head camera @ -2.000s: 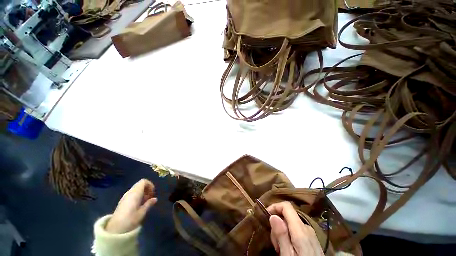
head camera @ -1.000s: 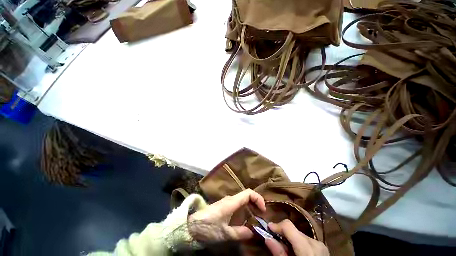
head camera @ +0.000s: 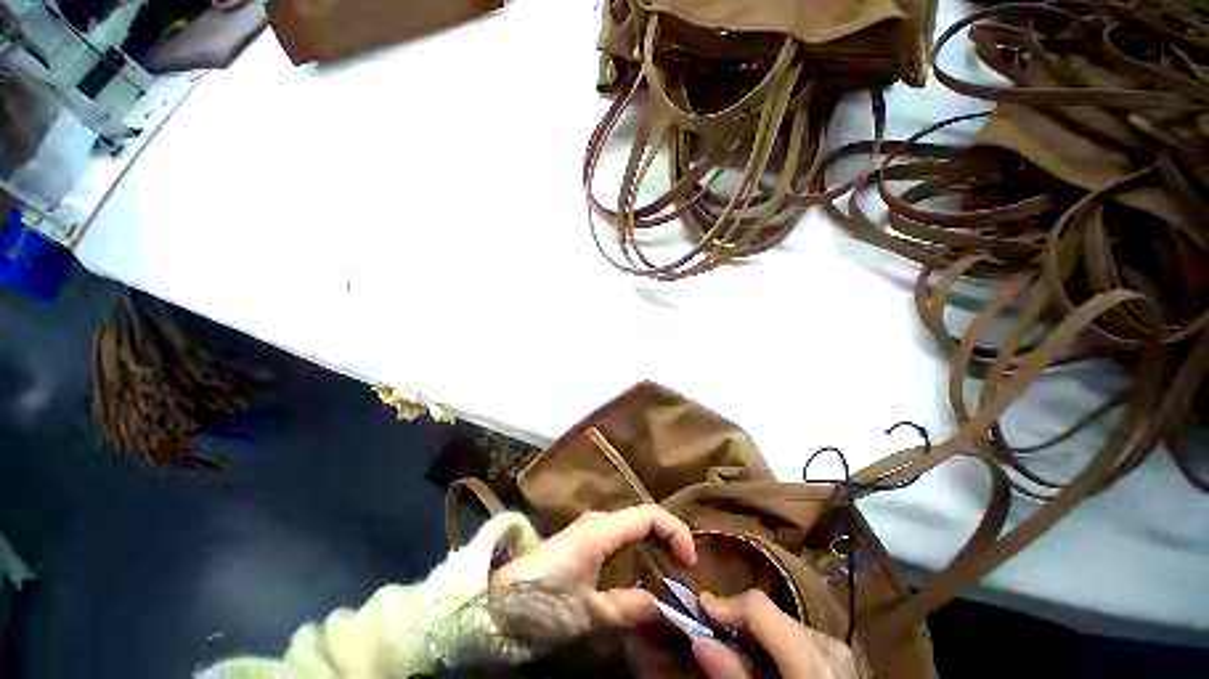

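Observation:
A brown bag (head camera: 703,444) lies at the table's near edge, its opening with a curved zipper edge facing me. My left hand (head camera: 590,570) is at the opening, thumb and forefinger curled around a small part of the bag near the blades. My right hand (head camera: 776,639) holds silvery thread snips (head camera: 683,608), blades pointing up and left between the two hands. The blades look apart. The grip is mostly hidden in my right hand. A fine thread between the fingers cannot be made out. A black cord (head camera: 849,484) lies looped by the strap.
Stacked bags (head camera: 829,33) with hanging strap loops lie at the top centre. A tangled bag pile (head camera: 1107,159) fills the right side. A boxy brown bag (head camera: 378,24) is at the upper left of the white table (head camera: 438,212). Brown strips (head camera: 153,385) hang left, below the table.
My left hand came from the left, empty, to the bag opening and has stayed there. The snips now show open blades beside it. The view has shifted, so the far bags sit higher.

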